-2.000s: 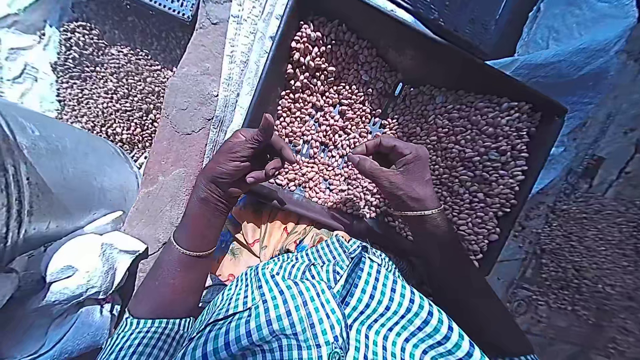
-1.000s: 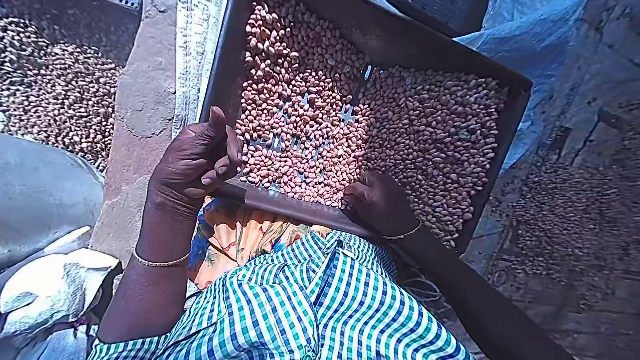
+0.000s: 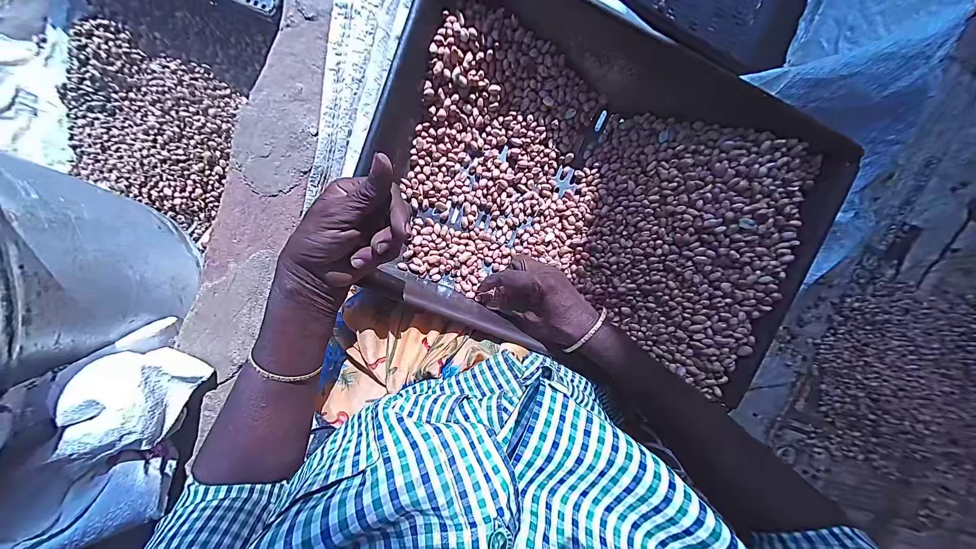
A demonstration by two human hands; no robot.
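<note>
A dark slotted tray [image 3: 793,335] lies tilted across my lap, covered with shelled peanuts [image 3: 679,221]. Slots in its floor show between the nuts on the left half. My left hand [image 3: 351,225] is raised at the tray's left near corner, thumb up and fingers curled; whether something is between the fingers cannot be seen. At the near edge, my right hand [image 3: 534,301] rests low over the peanuts, thumb and fingertips close together. Its fingertips are partly hidden, so a held nut cannot be made out.
A heap of peanuts [image 3: 152,122] lies at upper left beyond a stone ledge [image 3: 267,152]. Near it are a metal container [image 3: 91,267] and a white sack [image 3: 114,396]. More nuts [image 3: 900,374] spread on the ground at right, beside blue plastic sheeting [image 3: 892,69].
Two seconds ago both hands were near each other over the tray with fingertips pinched. My right hand has since lowered to the near edge, while my left has stayed raised at the left.
</note>
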